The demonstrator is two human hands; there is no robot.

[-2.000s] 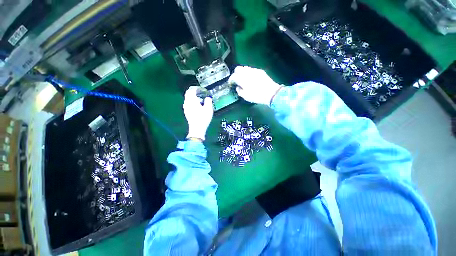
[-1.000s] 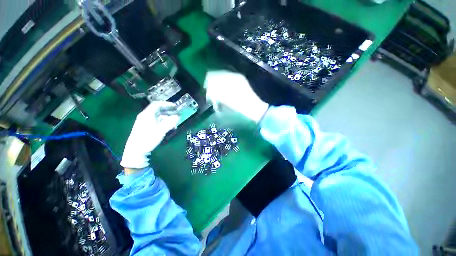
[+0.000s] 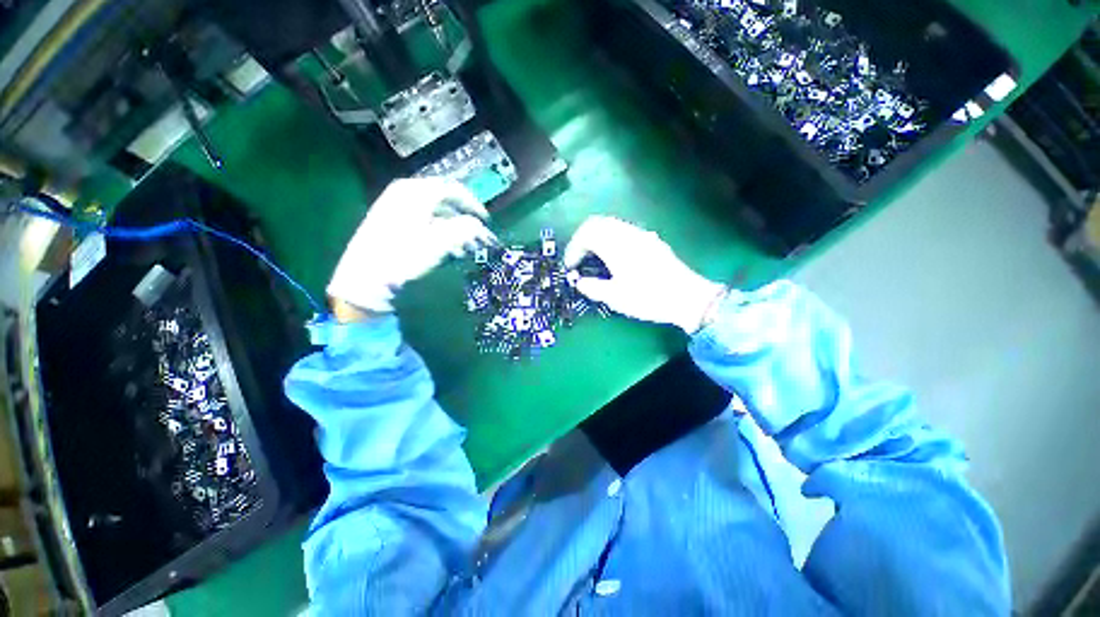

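A loose pile of small power transistors (image 3: 521, 304), black with silver tabs and striped legs, lies on the green mat. My left hand (image 3: 416, 239), in a white glove, is at the pile's upper left, in front of the lower die; whether its fingers hold a part is too small to tell. My right hand (image 3: 639, 271), also gloved, is at the pile's right edge with fingertips pinched at a transistor. The silver lower die (image 3: 480, 162) has a teal plate (image 3: 491, 184) on its front, partly behind my left hand. The upper die (image 3: 427, 115) sits behind it.
A black bin of parts (image 3: 247, 398) stands at the left. Another black bin (image 3: 772, 223) with many parts stands at the upper right. The blue wrist strap cord (image 3: 145, 229) runs from the back left to my left wrist. Thin bent metal press arms (image 3: 350, 115) flank the upper die.
Both hands have moved from the die area to the parts pile. My right hand has come down to the pile's right edge. The camera view has also shifted.
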